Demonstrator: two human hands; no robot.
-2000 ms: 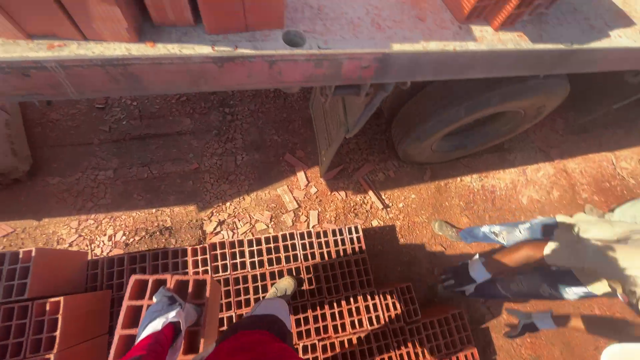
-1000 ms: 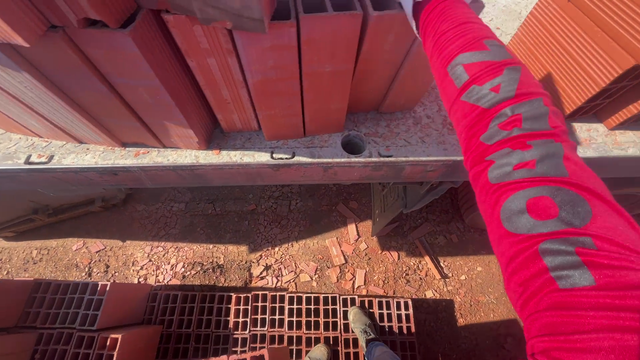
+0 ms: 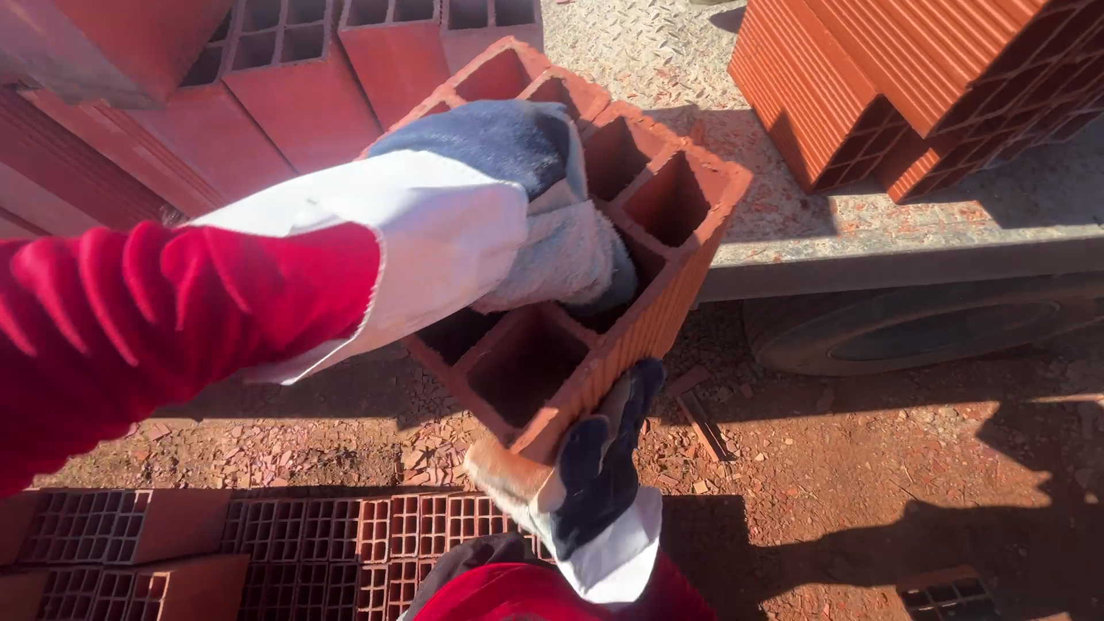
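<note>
A red hollow clay brick (image 3: 526, 362) is held tilted over the edge of the truck bed, its open cells facing me; a seam near its upper edge may mark a second brick, I cannot tell. My left hand (image 3: 552, 207), in a blue and white work glove, reaches across from the left with its fingers sunk into the cells. Against the ribbed side, at the lower corner, my right hand (image 3: 595, 466) grips from below in a dark and pale glove. Both sleeves are red. The fingertips of my left hand are hidden inside the brick.
Upright hollow bricks (image 3: 293, 103) stand on the truck bed (image 3: 776, 246) at upper left, ribbed ones (image 3: 897, 60) at upper right. A truck tyre (image 3: 923, 332) sits beneath. Rows of bricks (image 3: 302, 535) lie below, near broken shards (image 3: 267, 448) on the dirt.
One second ago a red-sleeved arm stretched up to the truck bed; now both hands hold a brick in front of me. Two seconds ago a gloved hand was on a brick at lower left.
</note>
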